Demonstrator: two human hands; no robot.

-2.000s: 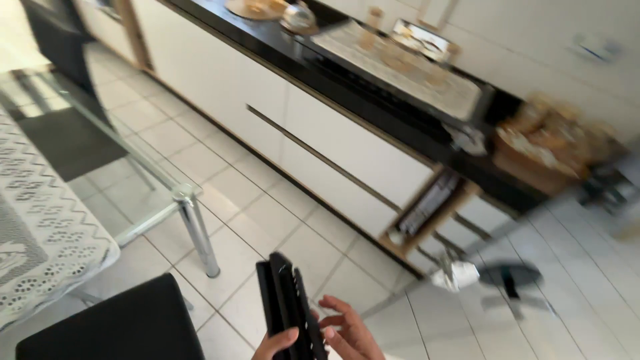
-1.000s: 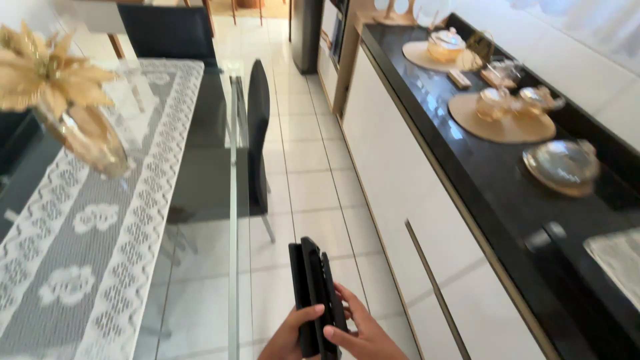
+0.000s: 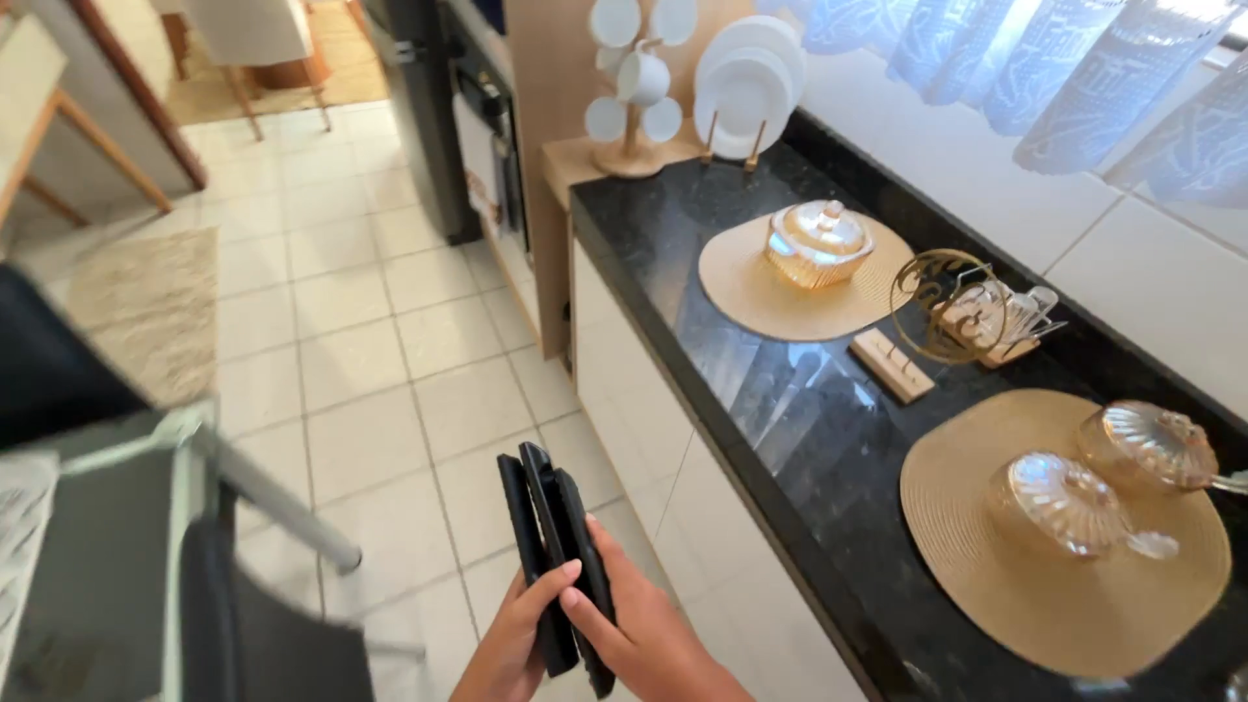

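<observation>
Low in the middle of the head view, several slim black objects (image 3: 558, 561), possibly remote controls, are held side by side and upright. My left hand (image 3: 522, 634) grips them from the left, its thumb across the front. From the right, my right hand (image 3: 643, 624) closes around the same bundle, its thumb near the left thumb. The palms and lower ends of the objects are partly hidden. Both hands are above the tiled floor, left of the black stone counter (image 3: 673, 292).
The counter bears a lidded amber glass dish (image 3: 819, 244), round woven placemats (image 3: 1063, 614), glass bowls (image 3: 1063, 502), a wooden hook block (image 3: 892, 366), a mug tree (image 3: 629, 127) and white plates (image 3: 746, 88). A glass table (image 3: 190, 487) and black chair (image 3: 263, 614) stand at left.
The view has swung and moved along the counter toward its far end. Both hands still hold the black objects, and the mug tree and plates now show fully.
</observation>
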